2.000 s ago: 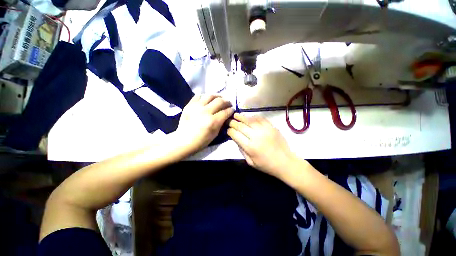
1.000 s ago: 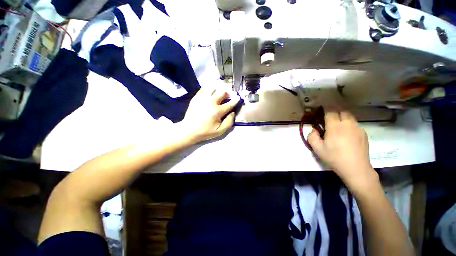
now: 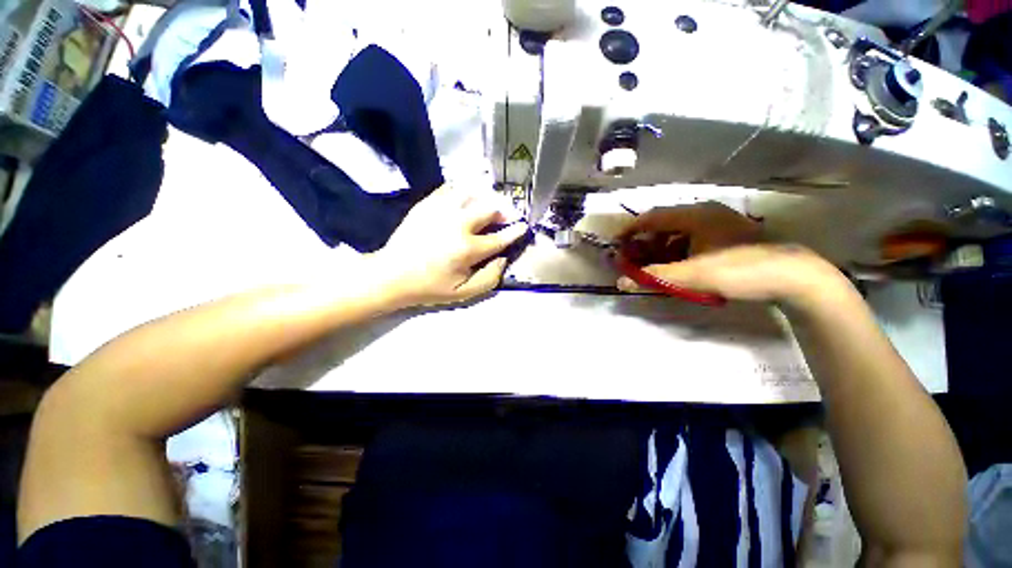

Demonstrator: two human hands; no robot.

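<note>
My right hand (image 3: 710, 261) holds the fabric scissors (image 3: 677, 286) by their red handles, under the machine arm. The blades point left toward the needle area and are partly blurred. My left hand (image 3: 461, 250) lies flat beside the presser foot, its fingertips pinching a small dark piece of cloth (image 3: 517, 246) near the needle. Most of that piece is hidden by my fingers. The white sewing machine (image 3: 710, 67) stands over the work. Navy and white cloth (image 3: 277, 150) lies on the table to the left of the needle.
The white table (image 3: 444, 355) has a dark navy cloth (image 3: 83, 189) and a printed box (image 3: 50, 67) at its left. Striped cloth (image 3: 721, 499) hangs below the front edge, beside my dark-clothed lap (image 3: 477, 499). A wooden compartment (image 3: 322, 488) is below left.
My right hand left the cloth, took hold of the scissors, lifted them and brought their blades left toward the needle. My left hand stays by the needle. The camera view has shifted.
</note>
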